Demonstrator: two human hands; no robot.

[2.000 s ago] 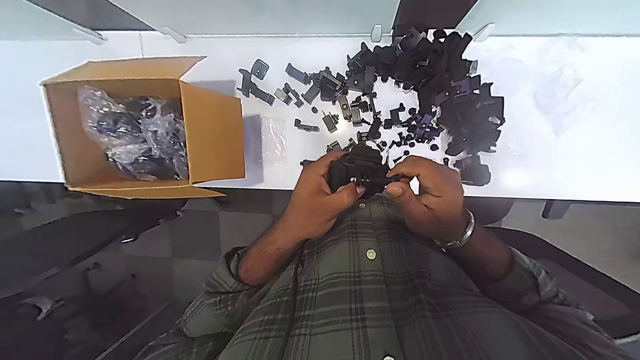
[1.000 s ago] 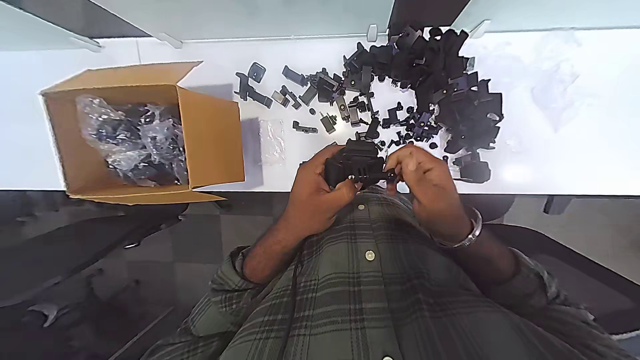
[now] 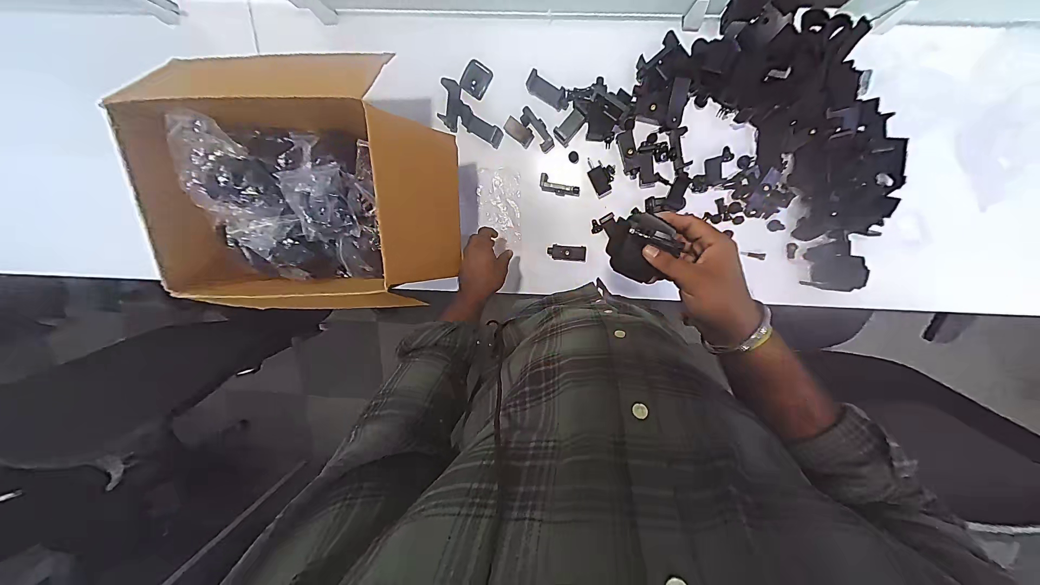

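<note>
My right hand point(image 3: 703, 272) grips a black strapped mount point(image 3: 638, 244) of straps and plastic parts, over the table's front edge. My left hand point(image 3: 484, 264) is near the box's right flap, at the lower end of a clear plastic bag point(image 3: 499, 199) on the white table; its fingers are a little apart and nothing shows in them. Between the hands lies a small black plastic part point(image 3: 566, 253). Farther back are a small black clamp piece point(image 3: 560, 186) and another small black part point(image 3: 600, 178).
An open cardboard box point(image 3: 416, 199) holding black items in clear plastic bags point(image 3: 313, 195) stands at the left. A large heap of black plastic mounts point(image 3: 845, 154) covers the right-centre, with loose clamps point(image 3: 546, 89) behind. Glass panels edge the table's back.
My left hand has let go of the black mount and moved left, towards the plastic bag. The mount stays in my right hand. A small black part now lies between the hands.
</note>
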